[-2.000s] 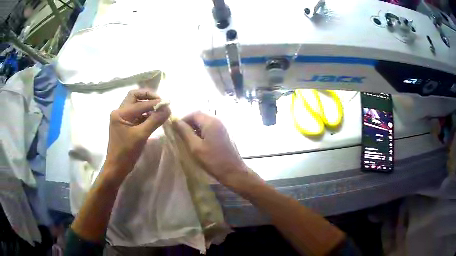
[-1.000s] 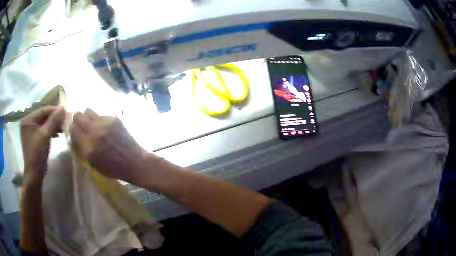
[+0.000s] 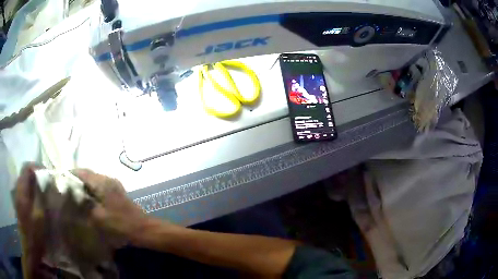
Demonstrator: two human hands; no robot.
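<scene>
A pale garment panel (image 3: 63, 133) lies on the machine table at the far left, and its near part is bunched up between my hands at the table's front edge. My left hand (image 3: 26, 210) is at the left rim of the picture, closed on the bunched cloth and partly cut off. My right hand (image 3: 112, 204) grips the same cloth from the right side and is a little blurred. A darker edge line (image 3: 43, 101) runs across the cloth above the hands. The needle area of the white sewing machine (image 3: 229, 30) is to the upper right of both hands.
Yellow-handled scissors (image 3: 229, 90) lie behind the front edge, right of the needle area. A lit smartphone (image 3: 310, 101) stands right of them. A bundle of cream strands with crinkled plastic (image 3: 434, 90) is at the table's right end. Pale cloth (image 3: 420, 190) hangs below it. A printed ruler (image 3: 240, 177) runs along the front edge.
The view has swung right. Both hands have moved down toward the front edge, away from the needle area, and the cloth that hung below them is now gathered up between them.
</scene>
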